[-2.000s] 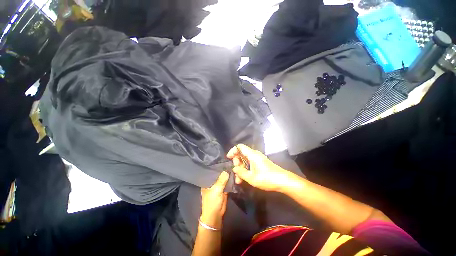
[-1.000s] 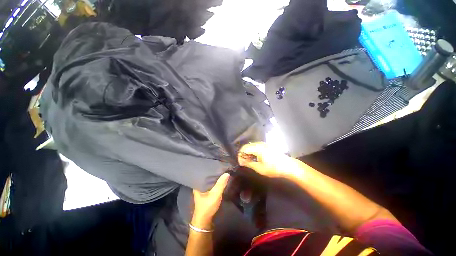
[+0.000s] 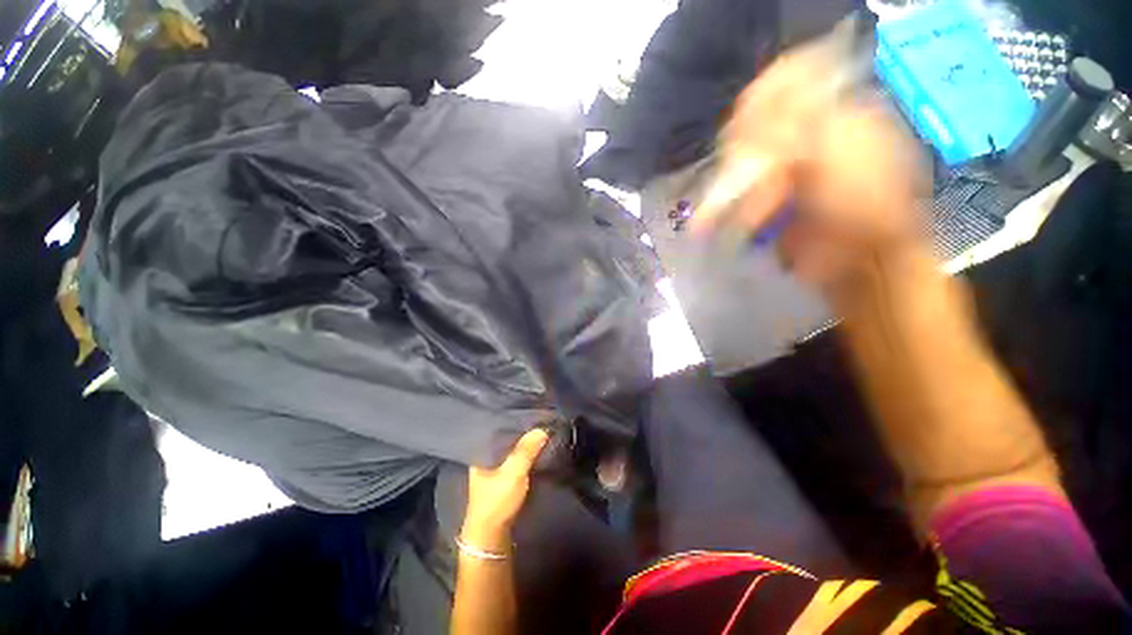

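Observation:
A large dark grey, shiny lined garment (image 3: 372,285) fills the left and centre. My left hand (image 3: 503,484) pinches its edge near my lap. My right hand (image 3: 819,161) is raised over the grey cloth (image 3: 745,304), strongly blurred. Its fingers point up and left; whether they hold a needle or anything else cannot be told. A few small dark buttons (image 3: 680,215) show left of my right hand. The larger button pile is hidden behind the hand.
A black cloth bundle (image 3: 677,93) lies behind the grey cloth. At the right are a blue tray or box (image 3: 953,81), a dark grey cylinder (image 3: 1061,122) and finely patterned cloth (image 3: 962,217). Dark cloth (image 3: 335,44) lies at the back.
My right hand has left the garment edge and swung up and right over the grey cloth, covering the button pile. My left hand still pinches the edge.

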